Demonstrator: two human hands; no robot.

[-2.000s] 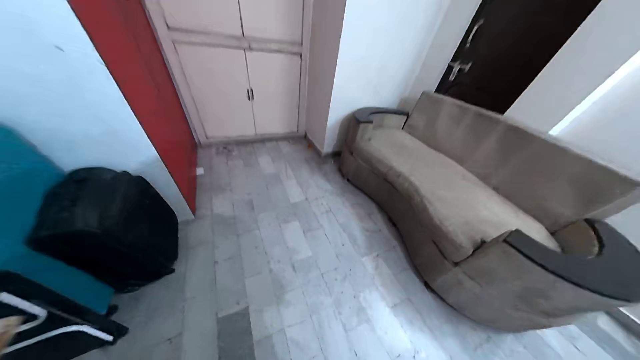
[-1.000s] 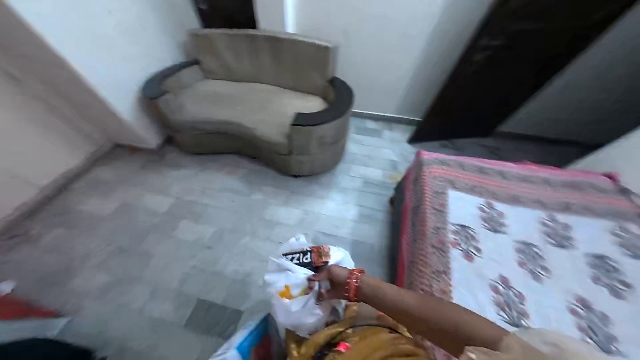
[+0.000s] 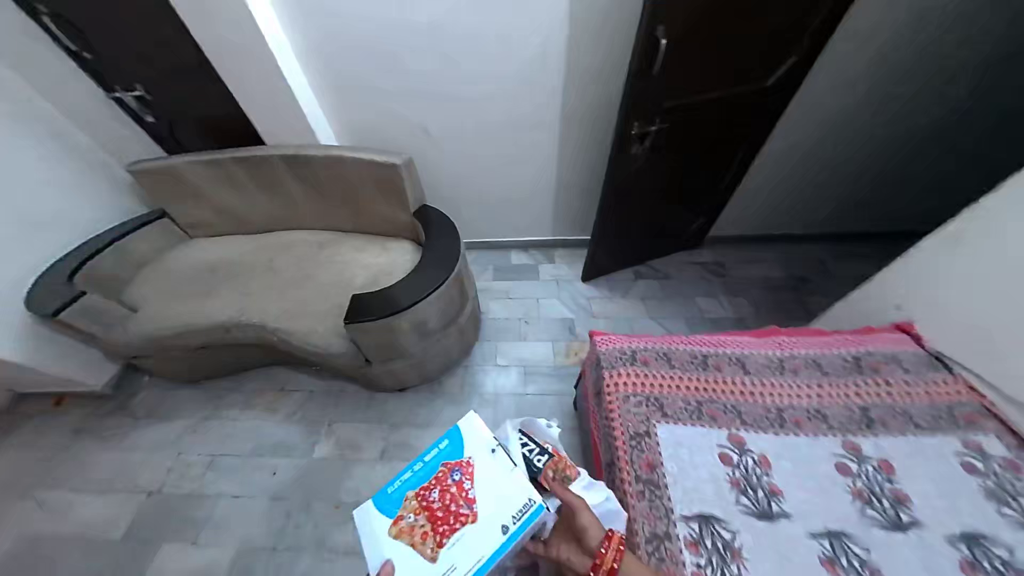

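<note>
A white and blue cardboard box (image 3: 448,512) with a picture of patterned warm bags is tilted at the bottom centre. At its lower left edge only a fingertip of my left hand (image 3: 386,568) shows, touching the box. My right hand (image 3: 572,528), with red bangles at the wrist, grips a white plastic bag (image 3: 600,500) printed with a pizza picture, just right of the box and partly behind it. The fingers of my right hand are partly hidden by the box and bag.
A beige curved sofa (image 3: 272,280) with dark armrests stands at the left. At the right is a bed with a floral bedspread (image 3: 752,408). A dark door (image 3: 688,120) stands ajar behind it. Grey tiles (image 3: 240,480) cover the floor.
The box has come up into fuller view beside the plastic bag, with a left fingertip on it; a second ago only part of it showed at the bottom. The view has swung right since the earliest frame.
</note>
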